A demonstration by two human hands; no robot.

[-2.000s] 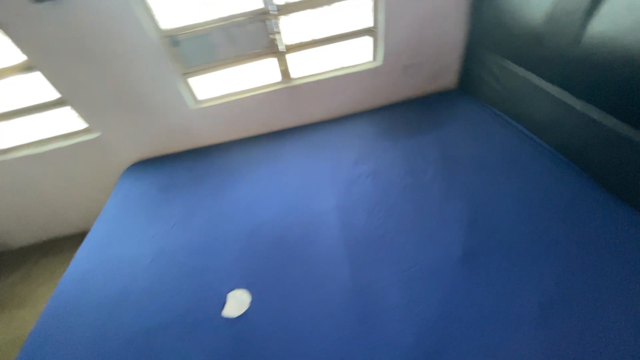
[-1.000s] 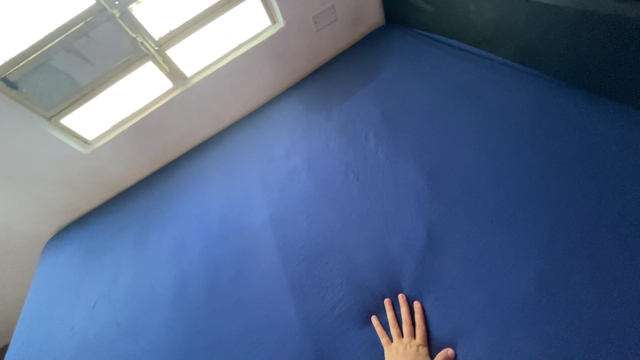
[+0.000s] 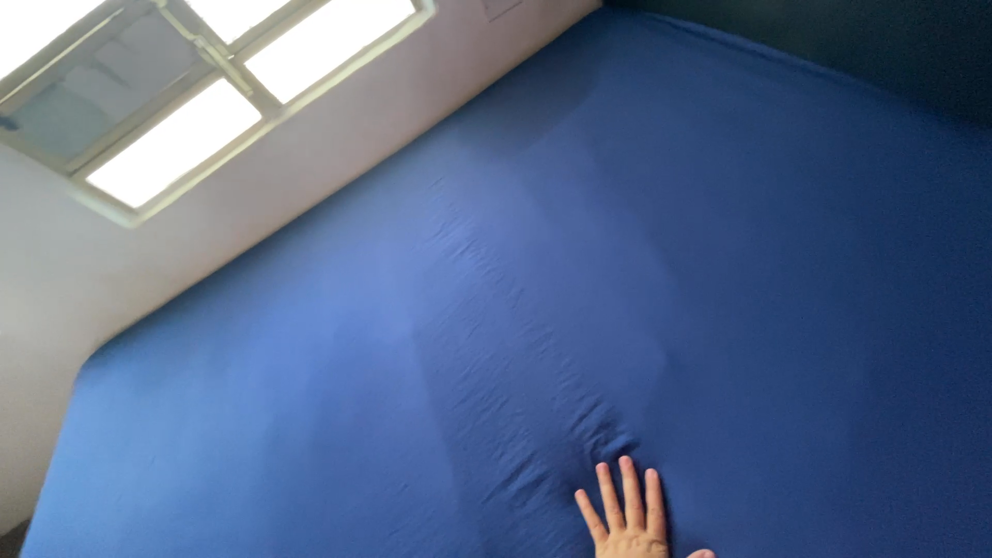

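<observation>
My left hand (image 3: pixel 634 515) rests palm down on the blue fitted sheet (image 3: pixel 372 372) of a mattress, at the bottom edge of the view. Its fingers are spread and it holds nothing; the thumb shows only in part at the right. Small creases run across the sheet just ahead of the fingertips and to their left. My right hand is not in view.
Along the far left side of the mattress stands a pale wall (image 3: pixel 310 167) with a metal-framed window (image 3: pixel 267 108). A dark headboard (image 3: pixel 891 50) borders the mattress at the upper right.
My left hand has come into view and lies on the sheet, where more creases show now. The small white object on the sheet two seconds ago is no longer in view. The view has shifted and tilted.
</observation>
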